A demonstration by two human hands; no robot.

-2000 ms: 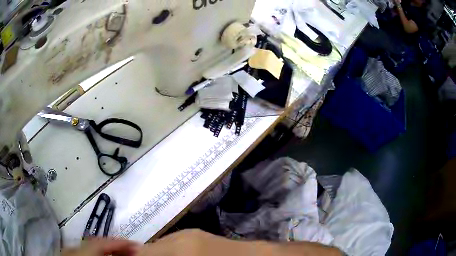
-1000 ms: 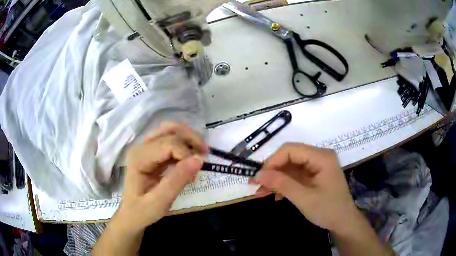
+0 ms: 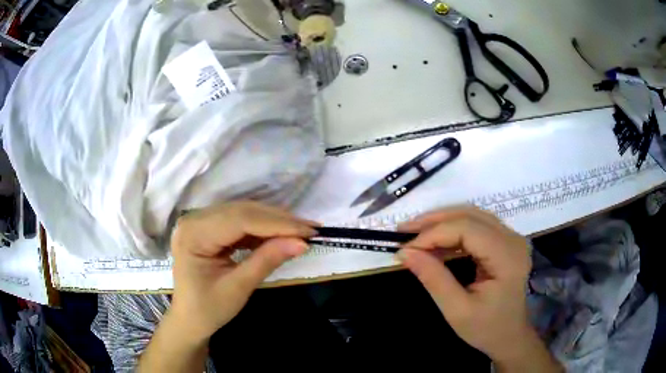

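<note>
A narrow black printed tape (image 3: 359, 239) with white letters is stretched level between my hands above the table's front edge. It shows as two strands, one above the other, with a thin gap. My left hand (image 3: 237, 266) pinches its left end between thumb and fingers. My right hand (image 3: 471, 269) pinches its right end the same way. The white lining (image 3: 241, 146) lies bunched at the left, beside the sewing machine's needle area, with a white care label (image 3: 198, 74) on it. Black thread snips (image 3: 409, 175) lie on the table just behind the tape.
Large black-handled shears (image 3: 504, 62) lie on the machine bed (image 3: 387, 87). Spare black tapes (image 3: 634, 135) are piled at the right. A printed ruler (image 3: 555, 191) runs along the front edge. Grey cloth (image 3: 599, 291) hangs below at the right, striped cloth (image 3: 131, 328) at the lower left.
The view has swung left from the tape pile to the lining. Both hands came into full view with the tape. Since a second ago, they have drawn slightly apart, pulling the tape straighter.
</note>
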